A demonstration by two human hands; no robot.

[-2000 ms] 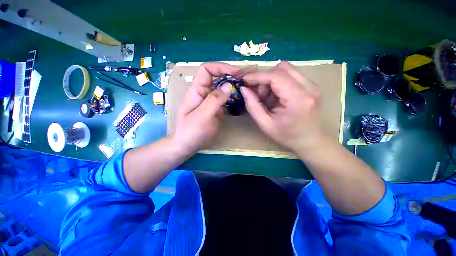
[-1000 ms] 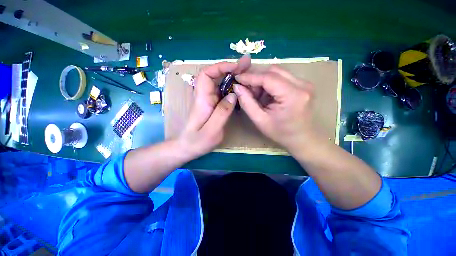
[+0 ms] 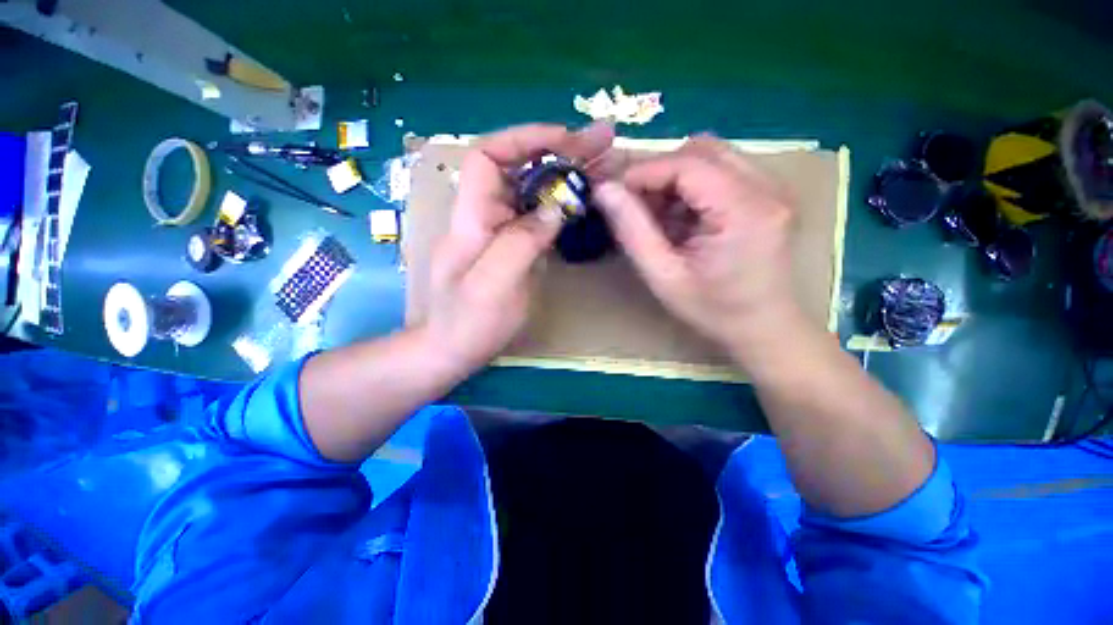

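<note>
My left hand (image 3: 488,263) holds a round dark watch case (image 3: 537,183) between thumb and fingers above the mat. The case is open towards the camera, and a small silver and yellow part (image 3: 564,195) shows in it. A black display disc (image 3: 586,236) hangs just below and right of the case. My right hand (image 3: 702,232) is at the right side of the case with thumb and forefinger close together. It is blurred, and I cannot tell whether its fingertips hold anything small. The tan cardboard mat (image 3: 684,336) lies below both hands.
At left lie a tape roll (image 3: 177,182), a white-flanged spool (image 3: 159,317), a card of dark pieces (image 3: 313,278), tweezers (image 3: 287,189), several small batteries (image 3: 385,225) and a partly assembled unit (image 3: 232,238). At right are black round pieces (image 3: 906,195) and a bundled part (image 3: 911,310). Cream scraps (image 3: 619,106) lie above the mat.
The case was closed up and edge-on one second ago; now it is tilted open, with the inside and the black disc showing. My right hand has moved slightly right, away from the case.
</note>
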